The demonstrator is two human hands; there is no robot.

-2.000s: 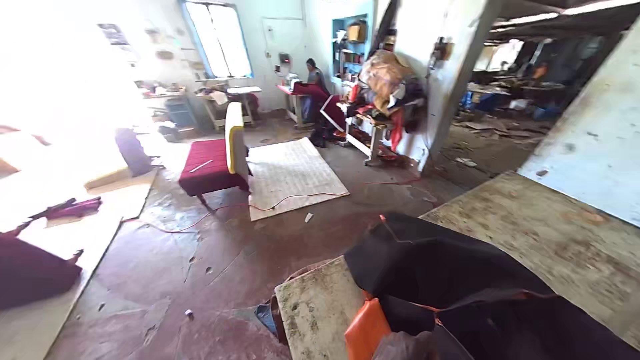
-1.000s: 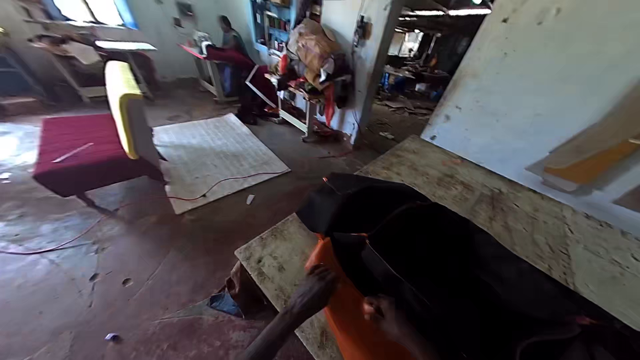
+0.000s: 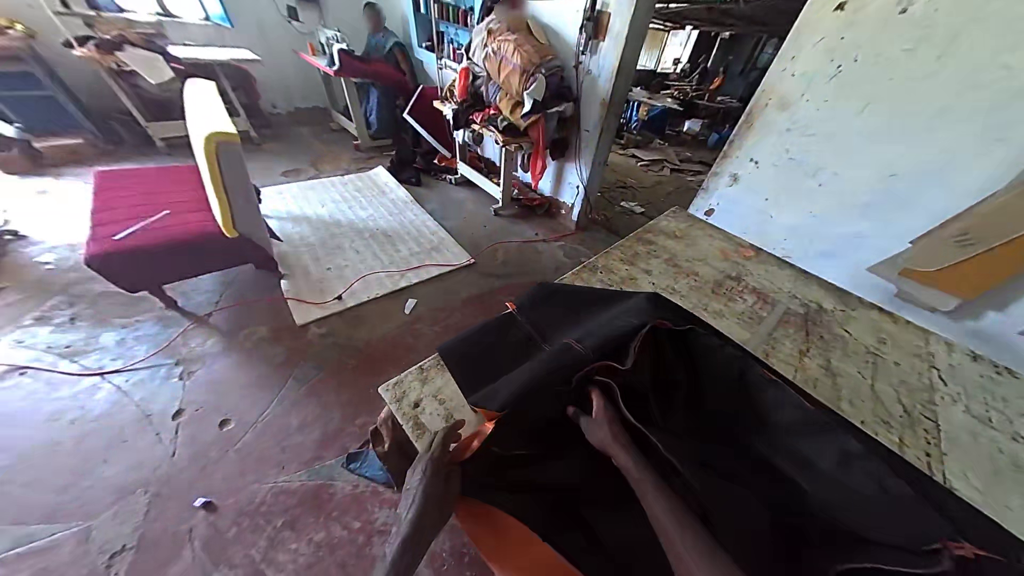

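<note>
A large piece of black fabric (image 3: 760, 448) with red-edged seams is spread over a stained work table (image 3: 832, 320). Orange fabric (image 3: 512, 544) shows along its near left edge and hangs beside the table. My left hand (image 3: 436, 468) is at the table's left corner, its fingers against the orange edge; whether they pinch it cannot be told. My right hand (image 3: 600, 424) reaches onto the black fabric, with the fingertips at a raised, seamed edge and partly hidden by the fold. The thumb stands apart from the fingers.
A white board (image 3: 880, 144) leans behind the table. On the floor at left stand a maroon chair (image 3: 160, 224) and a pale mat (image 3: 368, 240), with a red cable (image 3: 352, 284) across it. A heaped bench (image 3: 508, 152) and a person (image 3: 388, 72) at a sewing machine are farther back.
The black fabric now lies more spread out toward the table's left corner, covering much of the orange that showed a second ago. My right hand has moved onto the black fabric, away from the orange piece.
</note>
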